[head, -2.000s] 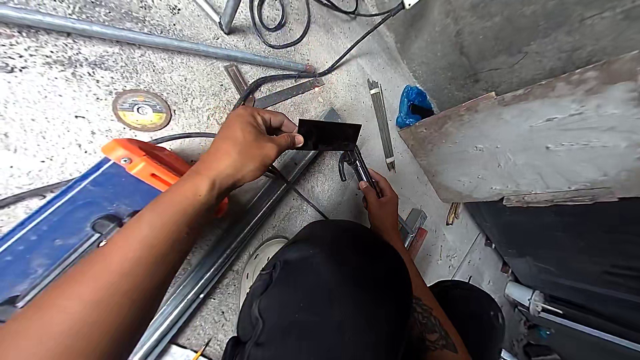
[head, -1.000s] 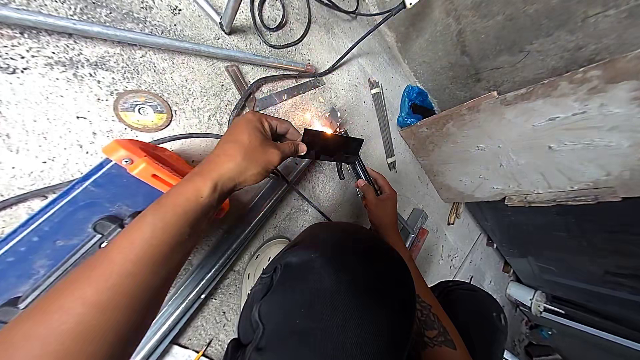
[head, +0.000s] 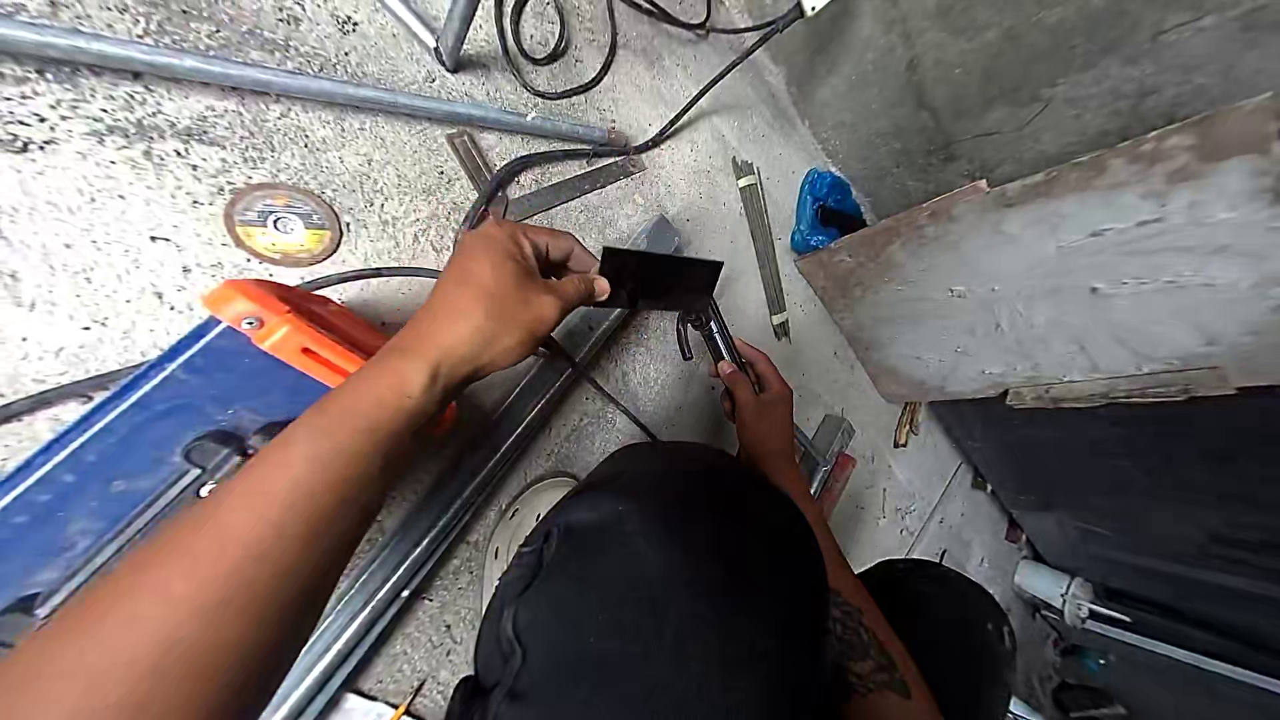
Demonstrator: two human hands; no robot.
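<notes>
My left hand (head: 515, 290) pinches a dark rectangular welding filter glass (head: 660, 279) between thumb and fingers, above the end of a galvanized steel tube (head: 500, 425) on the floor. Just right of the tube, my right hand (head: 757, 395) is closed on a welding electrode holder (head: 717, 335). The holder's front end and any rod in it are hidden behind the glass. Flat metal strips (head: 575, 188) lie beyond my left hand. A bundle of welding electrodes (head: 762, 245) rests on the concrete to the right of the glass.
At left stand a blue case with an orange handle (head: 300, 330) and a cutting disc (head: 283, 224). A long pipe (head: 300, 90) and black cables (head: 600, 60) cross the floor above. A blue plastic bag (head: 825, 210) and a leaning board (head: 1050, 260) are at right.
One second ago a bright welding arc with sparks showed at the far edge of the glass; now no glow is seen. Both hands keep their hold and have barely moved.
</notes>
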